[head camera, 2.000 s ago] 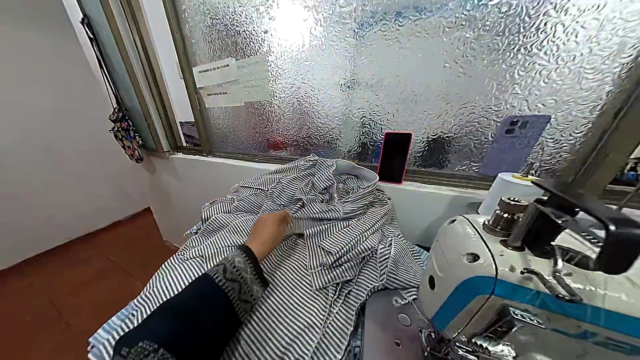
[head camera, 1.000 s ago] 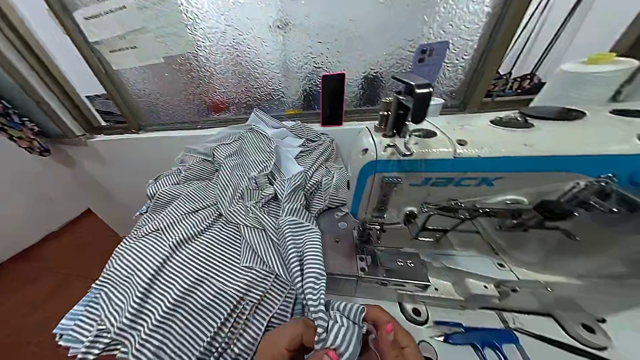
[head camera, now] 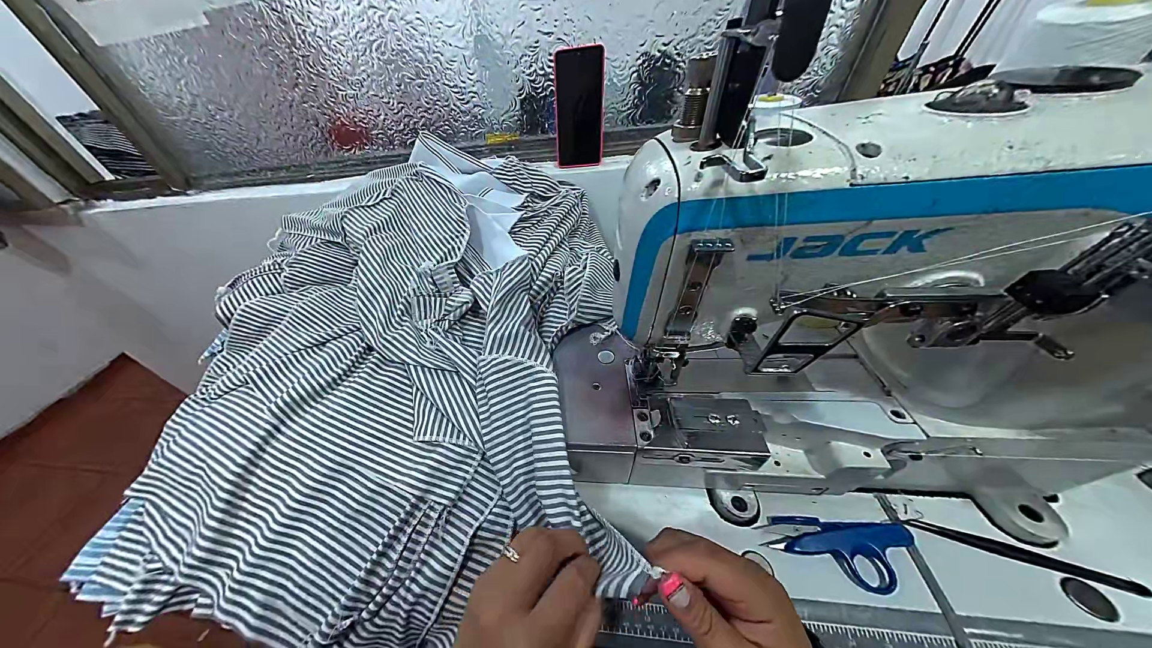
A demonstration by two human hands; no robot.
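A heap of black-and-white striped garments (head camera: 360,387) lies left of a white and blue Jack sewing machine (head camera: 864,225). One striped garment part, perhaps a sleeve (head camera: 526,423), runs down from the heap to my hands at the bottom centre. My left hand (head camera: 531,585), with a ring on one finger, has its fingers curled on the cloth; part of the grip is hidden. My right hand (head camera: 720,589), with pink nails, pinches the end of the same cloth between thumb and finger. The needle and presser foot area (head camera: 661,364) is up and to the right of the cloth.
Blue-handled thread snips (head camera: 850,540) and a thin black tool (head camera: 1026,553) lie on the machine table at the right. A measuring scale (head camera: 855,630) runs along the front edge. A phone in a pink case (head camera: 579,106) stands on the ledge behind, against the textured window.
Two seconds ago one hand lay on the heap; both hands now hold cloth at the front. Since one second ago, the gathered cloth end has been spread flatter between them. The view has swung right.
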